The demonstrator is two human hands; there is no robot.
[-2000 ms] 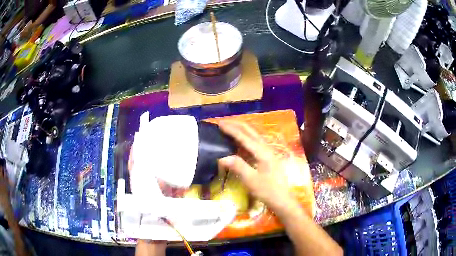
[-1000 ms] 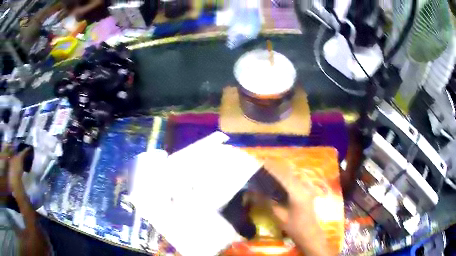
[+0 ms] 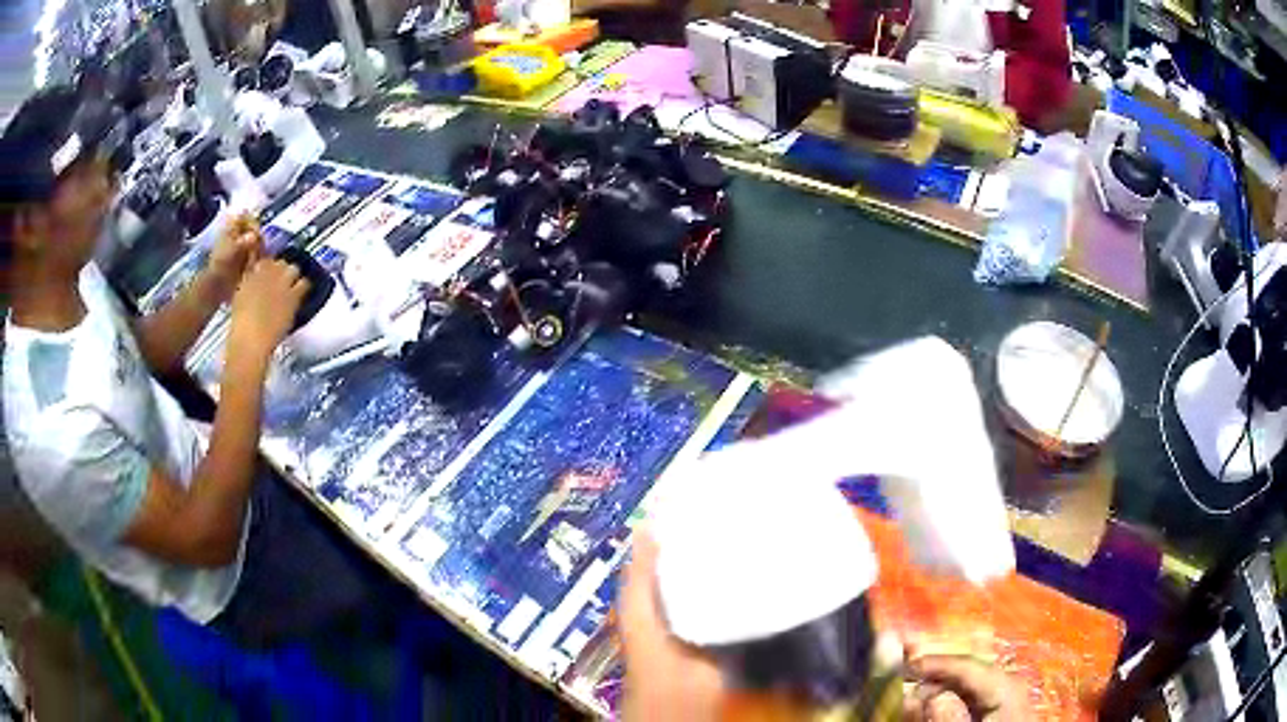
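The white housing [image 3: 762, 550] is held up over the left part of the orange pad [image 3: 1052, 621], glaring and blurred, with its arm reaching back and to the right. The black head [image 3: 805, 656] shows under its near end. My left hand [image 3: 656, 649] is around the housing's left side, cut off by the lower edge. My right hand [image 3: 974, 691] is low beside the black head, fingers curled, partly cut off. Whether it grips the head cannot be told.
A tin with a stick [image 3: 1059, 388] stands on a tan board behind the pad. A heap of black sub-assemblies [image 3: 593, 233] lies left of centre. A person [image 3: 127, 381] works at the far left. A white unit with a cord [image 3: 1228, 409] stands at the right.
The view has swung left, so the neighbouring person and black heap show more fully. The housing is turned, its rounded end now toward me. My left hand has come into view.
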